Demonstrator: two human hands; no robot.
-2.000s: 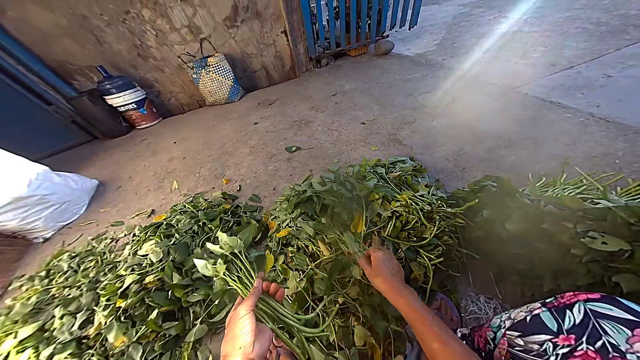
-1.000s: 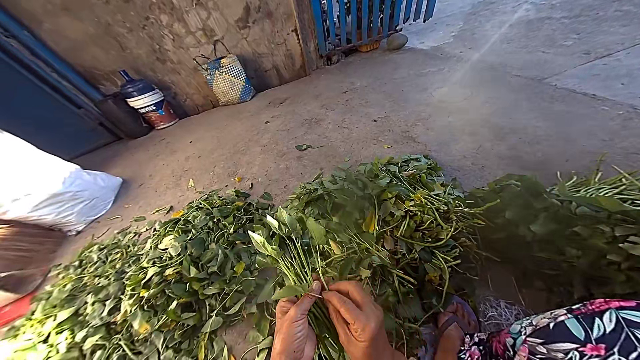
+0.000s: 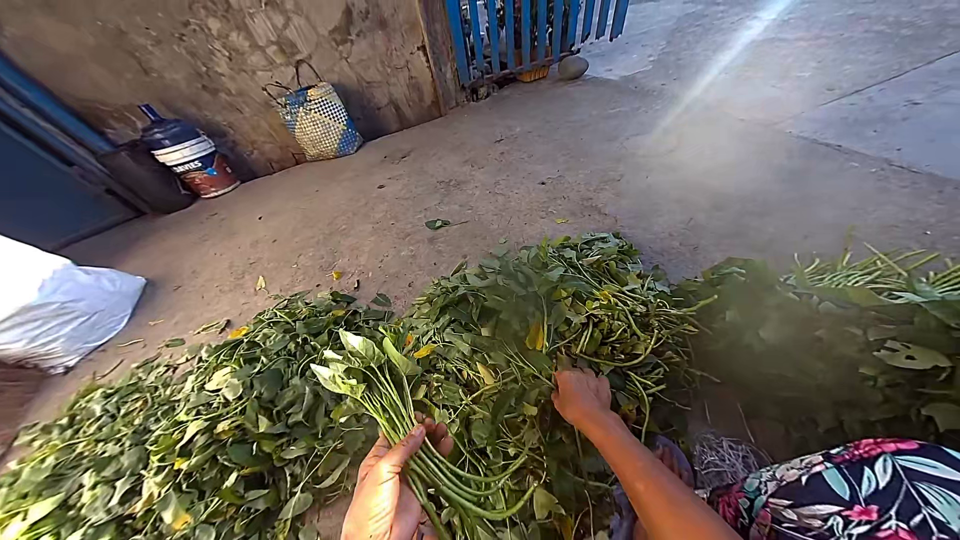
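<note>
My left hand (image 3: pixel 397 480) is closed around a bunch of leafy green stems (image 3: pixel 394 401), its leaves pointing up and away and its long stems curving to the right. My right hand (image 3: pixel 582 396) reaches into the middle heap of leafy greens (image 3: pixel 517 300); its fingertips are partly hidden among the stems, so whether it grips any cannot be told. A wide heap of loose leaves (image 3: pixel 247 420) spreads on the left. At the right lies another pile of greens with stems (image 3: pixel 795 337), blurred in part.
A white sack (image 3: pixel 67 311) stands at the left. By the wall are a plastic bucket (image 3: pixel 199 165), a woven bag (image 3: pixel 319 124) and a blue slatted gate (image 3: pixel 525 37). White string (image 3: pixel 724 459) lies near floral cloth (image 3: pixel 862 487).
A second ago both hands were together at the bunch. My right hand has since moved away to the right, into the middle heap, while my left hand keeps the bunch.
</note>
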